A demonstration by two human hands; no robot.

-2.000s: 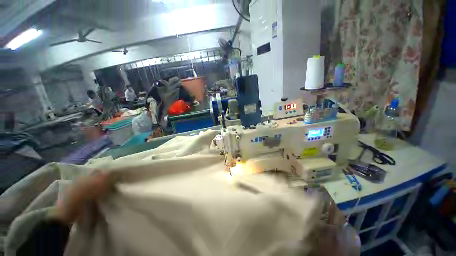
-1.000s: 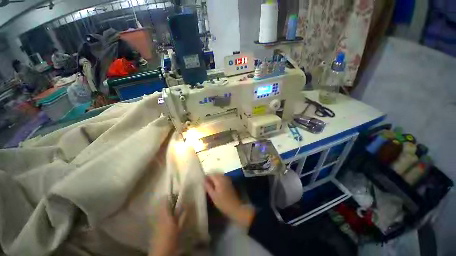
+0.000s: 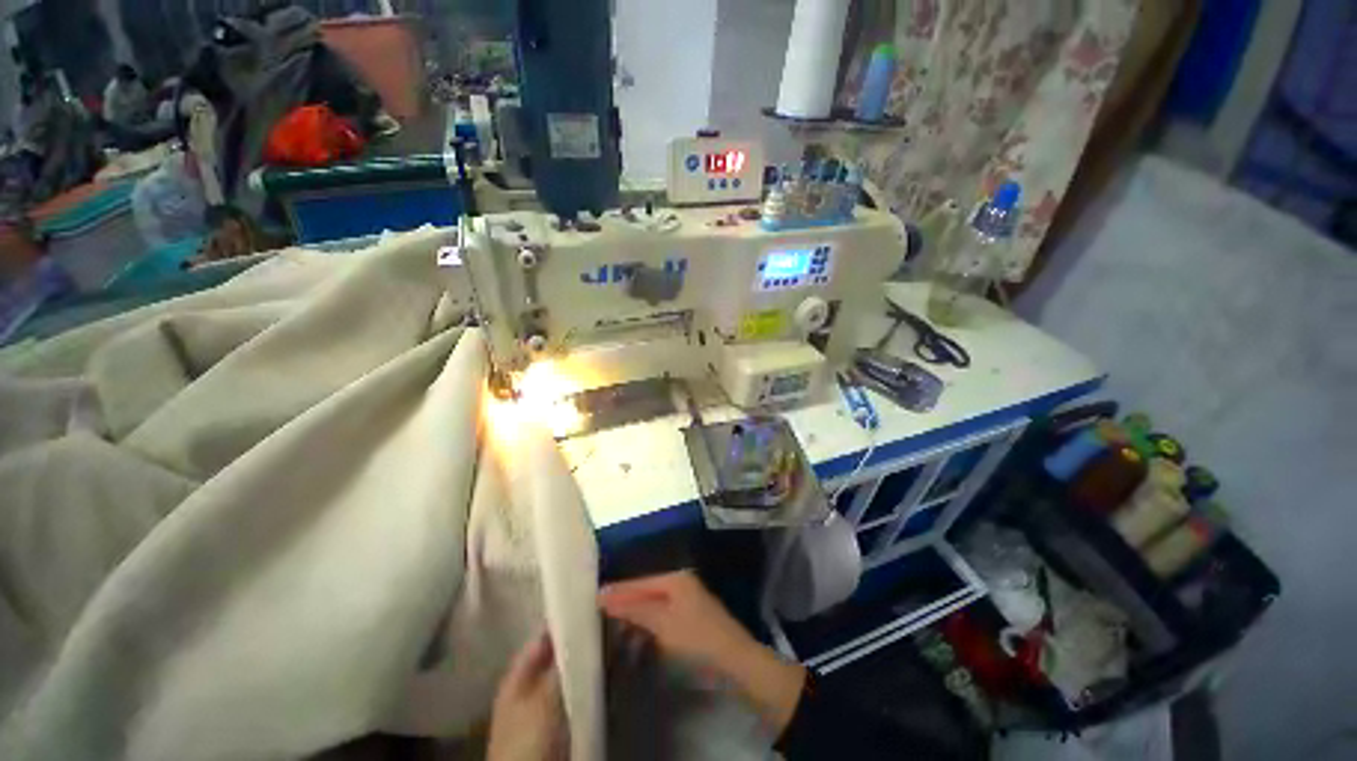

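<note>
The large cream cloth lies in folds over the table's left side and hangs down towards me. Its narrow right part runs up to the needle area under the bright lamp of the white sewing machine. My left hand grips the hanging edge from the left, low in the view, cut off by the bottom rim. My right hand is at the same edge from the right, its fingers at the cloth; its fingertips are partly hidden and slightly blurred.
A metal tray with small tools sits at the table's front edge, a white roll below it. Black-handled scissors, blue snips and a clear bottle are at right. A dark crate holds thread cones.
The view has turned down to the machine. The cloth, earlier raised across the table front, now hangs from the needle area. Both hands have come together at its right edge.
</note>
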